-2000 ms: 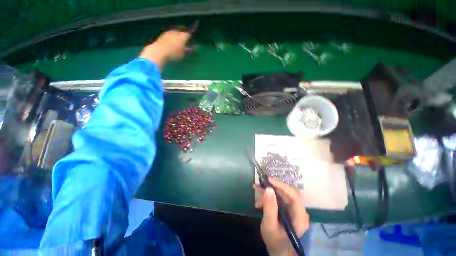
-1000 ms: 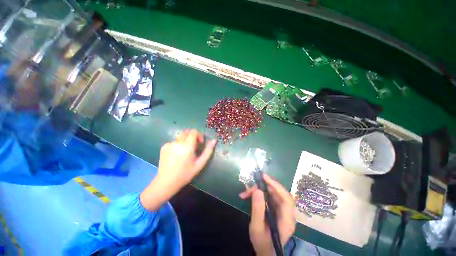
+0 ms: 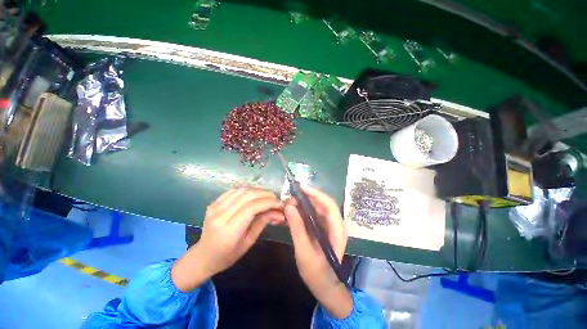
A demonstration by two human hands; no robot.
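Observation:
My right hand [image 3: 316, 234] holds a black soldering iron [image 3: 311, 222] like a pen, its thin tip pointing up and left toward the pile of small dark red components [image 3: 257, 130]. My left hand [image 3: 239, 222] is beside it, fingertips together near the right thumb. Whether the left fingers pinch a small part is too small to tell. A small circuit board [image 3: 300, 172], white with glare, lies on the green bench just beyond the right hand and is partly hidden by it and the iron. Small grey metallic parts [image 3: 373, 204] lie on a pale sheet [image 3: 425, 218] to the right.
Green boards [image 3: 315, 96] lie at the back beside a black fan [image 3: 381, 112]. A white tub [image 3: 425, 142] with silvery bits stands near the soldering station [image 3: 470, 160]. A silvery bag [image 3: 100, 115] lies left. Boards sit on the green conveyor [image 3: 257, 32] behind.
My left hand came back from the conveyor, then moved right to meet my right hand. The small board now lies at the bench centre. The camera view has shifted and turned.

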